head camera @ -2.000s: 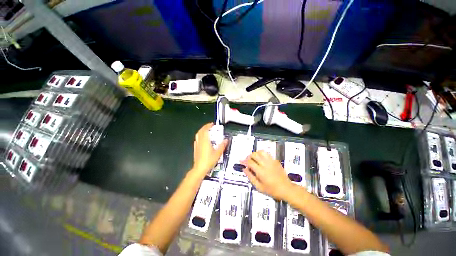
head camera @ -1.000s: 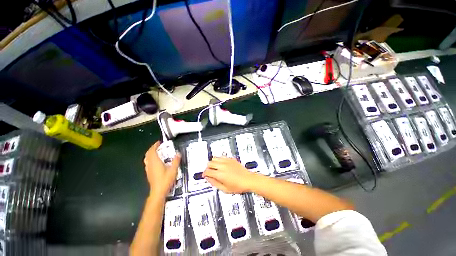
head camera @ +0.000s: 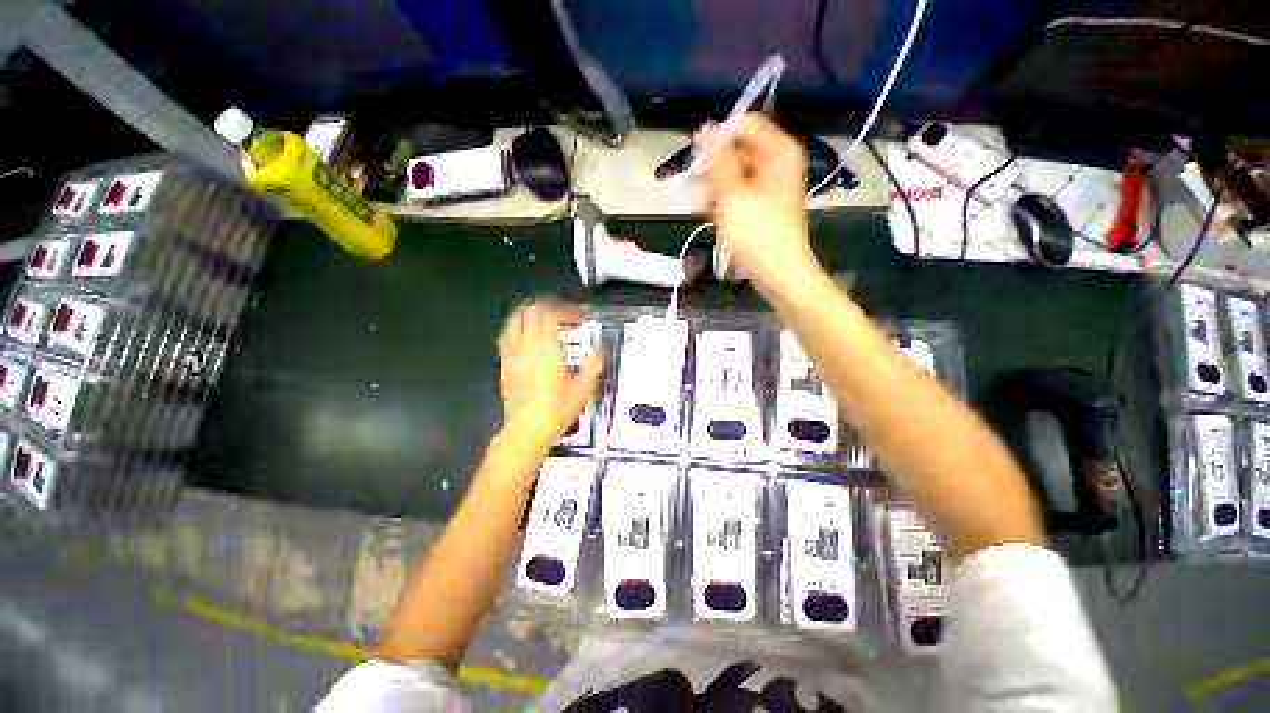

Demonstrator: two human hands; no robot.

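A clear blister tray (head camera: pixel 951 348) holds two rows of white devices with dark ovals. A white cable ends at the top of the back-row device (head camera: pixel 649 383), second from left. My left hand (head camera: pixel 546 373) is at the back-left pocket, its fingers and thumb around the upper part of a device (head camera: pixel 581 383); blur hides whether it grips. My right hand (head camera: pixel 754 174) is raised above the rear ledge, closed on a blurred white cable (head camera: pixel 759 91). A white scanner (head camera: pixel 627 258) lies behind the tray; another is mostly hidden by my right arm.
Stacked trays (head camera: pixel 105 314) stand at left, a yellow bottle (head camera: pixel 318 192) at rear left. A black scanner (head camera: pixel 1079 453) lies right of the tray, another filled tray (head camera: pixel 1216 432) beyond it. The rear ledge (head camera: pixel 620 160) holds mice (head camera: pixel 1042 230), paper and a red-handled tool (head camera: pixel 1125 206).
My right hand has left the tray and risen to the rear ledge with a white cable. The cable is gone from the device by my left hand. The view has turned left.
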